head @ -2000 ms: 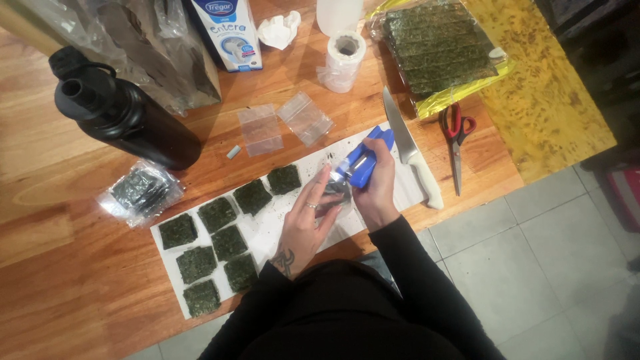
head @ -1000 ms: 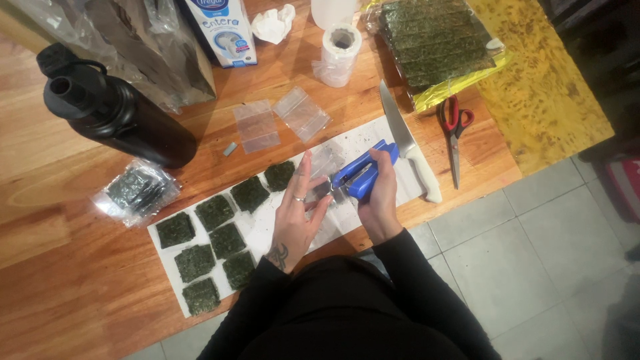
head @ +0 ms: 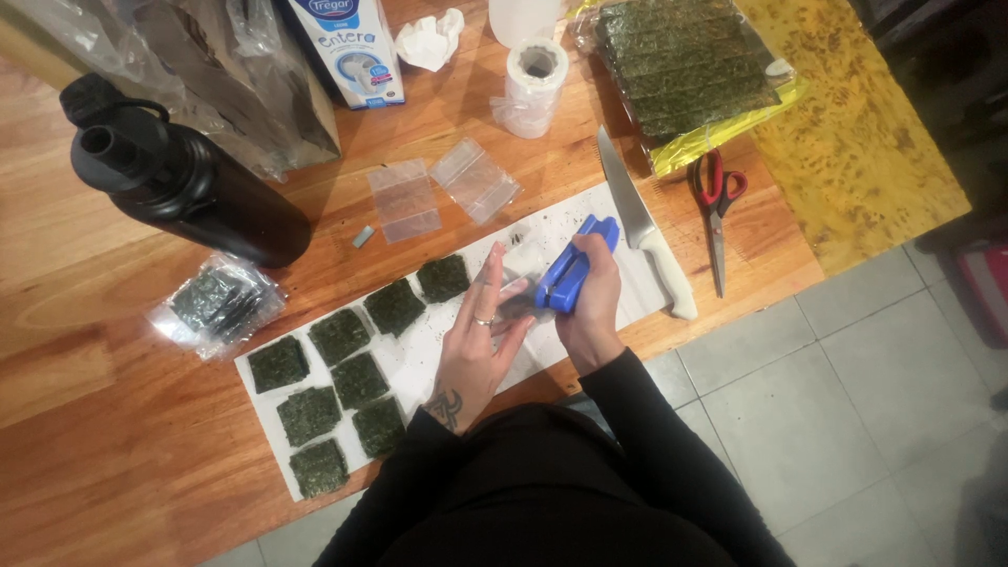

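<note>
My right hand grips a blue stapler above a white paper sheet. Its lower end meets a small clear plastic bag that my left hand holds between thumb and fingers; the bag's contents are mostly hidden. Several squares of nori lie on the sheet to the left of my hands. Two flat clear zip bags rest on the wooden table beyond the sheet, beside a small grey strip of staples. Filled clear bags with nori are piled left of the sheet.
A kitchen knife lies across the sheet's right end, with scissors beyond it. Nori sheets on yellow packaging are at the back right. A plastic roll, crumpled tissue, milk carton and black bottle stand around.
The stapler has turned in my right hand and now points more steeply down toward the bag. My left hand stays near it with the bag.
</note>
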